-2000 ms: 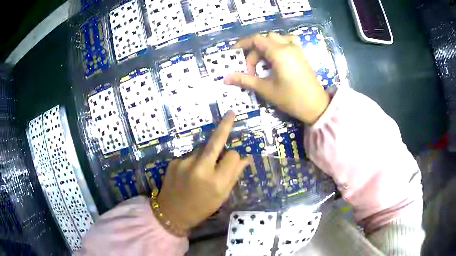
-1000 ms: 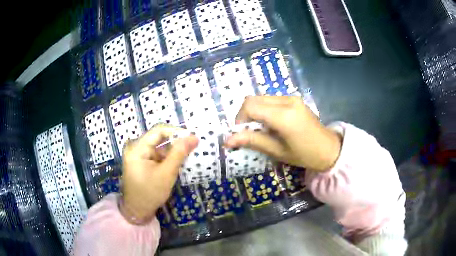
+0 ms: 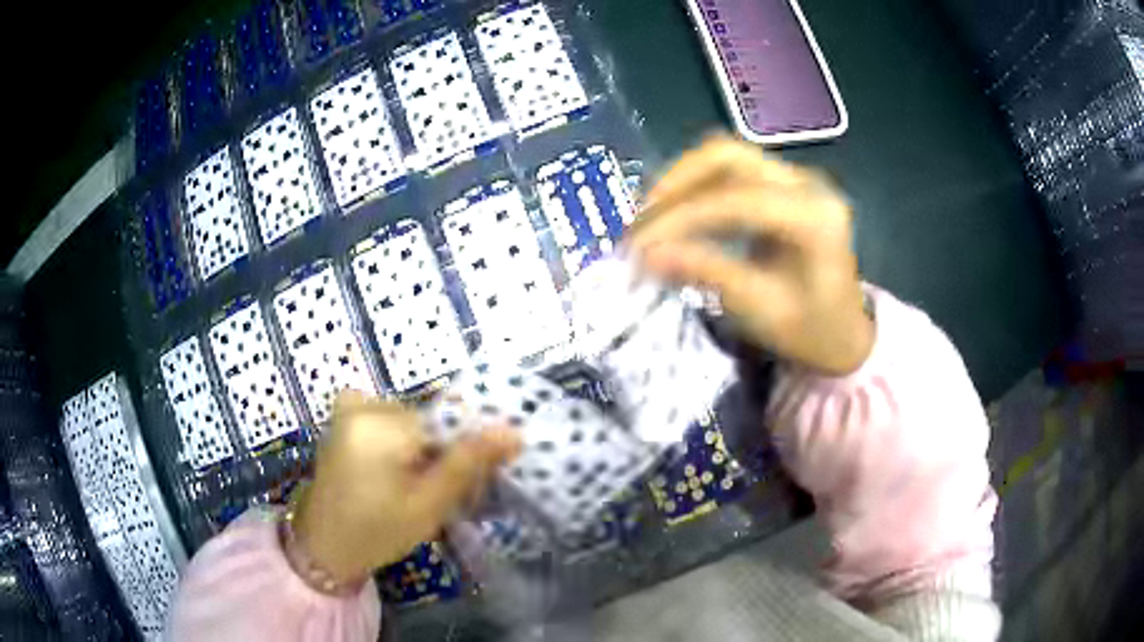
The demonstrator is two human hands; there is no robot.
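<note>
My left hand [image 3: 389, 483] pinches the left part of a spotted white adhesive sheet [image 3: 552, 439], blurred by motion. My right hand [image 3: 759, 251] pinches a second white spotted part [image 3: 665, 364] at its upper edge, tilted and blurred. I cannot tell whether the two parts are still joined. Both are above the clear blister tray [image 3: 458, 163]. Its two middle rows show mostly boards covered with white spotted pieces; one uncovered blue board [image 3: 587, 201] lies left of my right hand. More blue boards show below the sheet, partly hidden.
A smartphone [image 3: 772, 63] lies beyond the tray to the right. A strip of spotted pieces on backing [image 3: 119, 502] lies left of the tray. Shiny clear stacked trays stand at the right edge [image 3: 1079, 126] and the left edge. The dark green surface [image 3: 935, 226] shows at right.
Both hands came together on the spotted sheet after the left pointed at the tray. Since then my right hand has risen with its part, and the left part has tilted. The view has shifted right.
</note>
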